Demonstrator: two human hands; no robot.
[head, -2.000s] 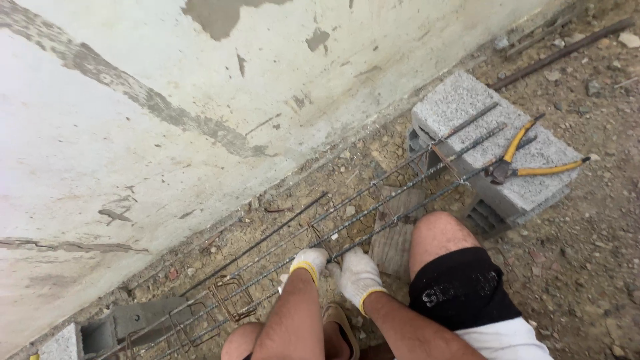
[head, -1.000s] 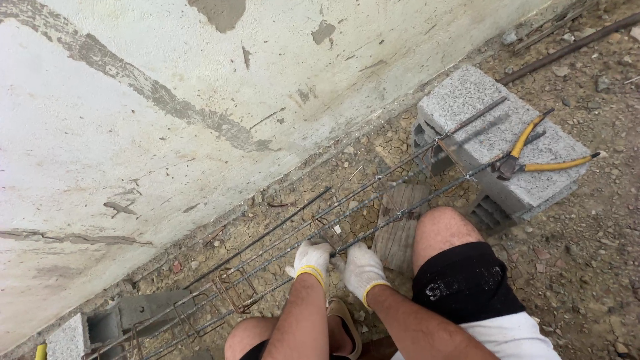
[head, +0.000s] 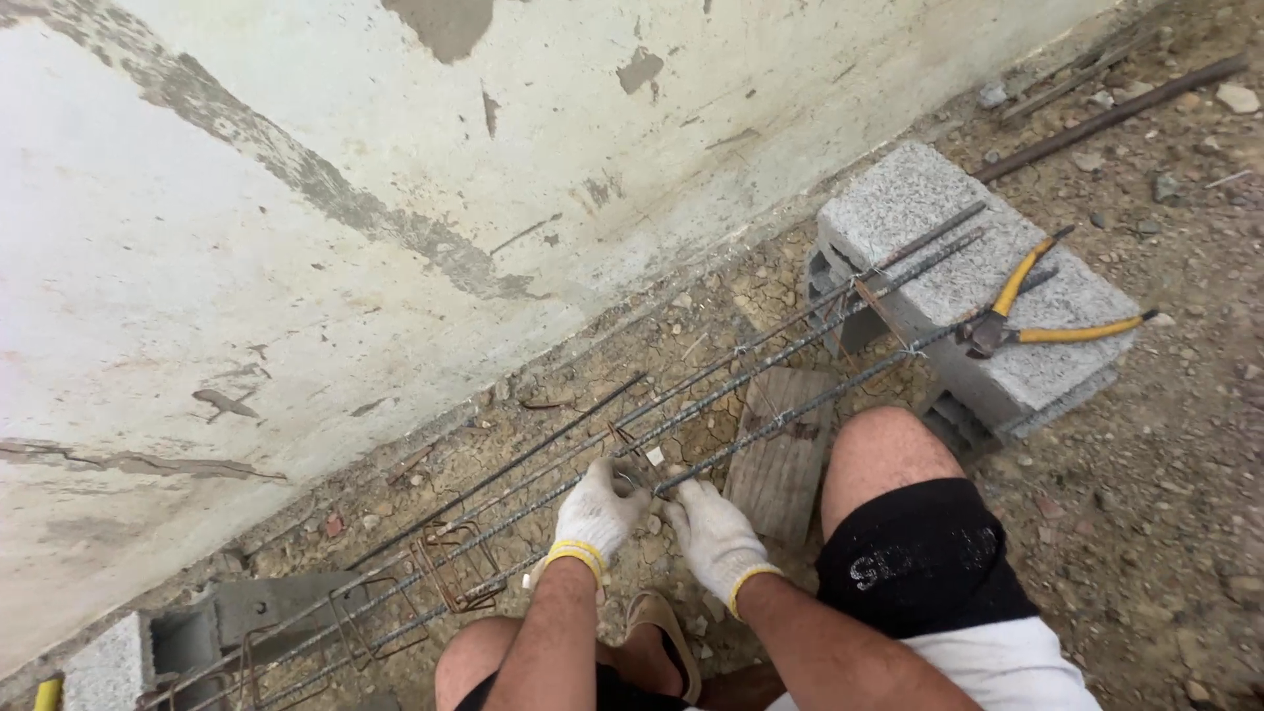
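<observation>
Long steel reinforcing bars [head: 711, 396] run diagonally across the view, tied to bent wire stirrups [head: 449, 573]. My left hand [head: 600, 511], in a white knit glove with a yellow cuff, has its fingers curled by a stirrup at the bars; what lies between them is too small to tell. My right hand [head: 713, 533], gloved alike, touches the nearest bar, its fingertips partly hidden. Yellow-handled end-cutting pliers [head: 990, 334] lie with their handles spread on the concrete block at the right, beside the bar ends.
A concrete block [head: 918, 197] supports the bars at the right, another block [head: 104, 671] stands lower left. A wooden board [head: 780, 454] lies under the bars. The peeling wall [head: 395, 128] runs alongside. A rusty pipe [head: 1116, 117] lies on stony ground. My knees are close to the bars.
My hands stay at the same part of the bars, with small changes in finger and wrist pose. The pliers remain on the block.
</observation>
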